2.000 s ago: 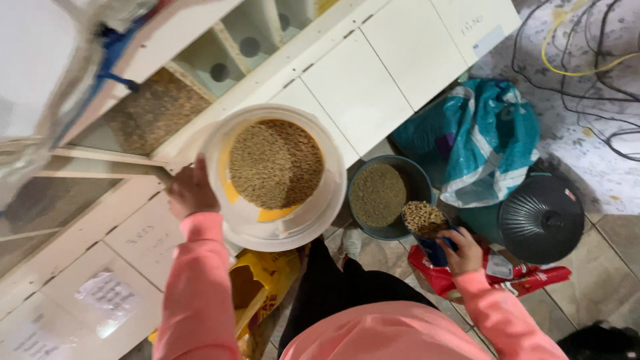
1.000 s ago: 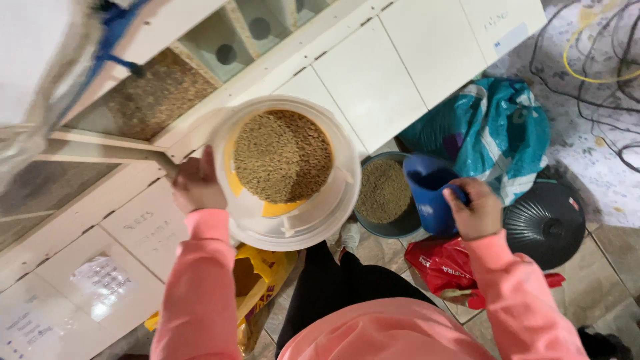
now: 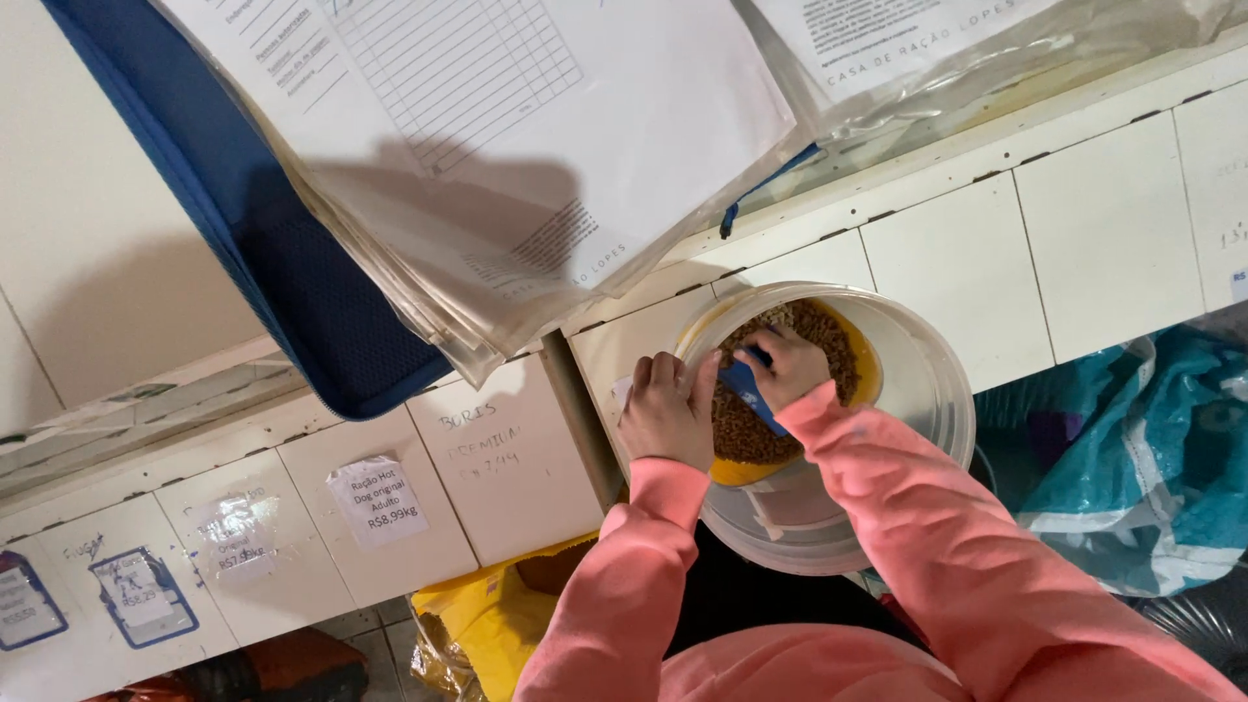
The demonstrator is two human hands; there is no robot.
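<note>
A translucent plastic tub [image 3: 921,375] leans in front of the white counter, with brown dry kibble [image 3: 829,341] and something yellow around the kibble inside it. My left hand [image 3: 668,414] grips the tub's near-left rim. Inside the tub, my right hand [image 3: 788,366] is closed on a blue plastic scoop [image 3: 749,395], which lies against the kibble. A small patch of paler pellets [image 3: 778,317] shows beside my right fingers. My hand hides part of the scoop.
White bin fronts [image 3: 946,278] with labels run along the counter. Plastic-sleeved papers [image 3: 546,127] in an open blue zip folder [image 3: 292,263] lie above. A teal and white bag [image 3: 1131,468] stands at right, a yellow bag [image 3: 487,624] below.
The blue scoop in my right hand has moved from over the dark bucket at right into the tub. The view has shifted left, bringing the folder and papers in.
</note>
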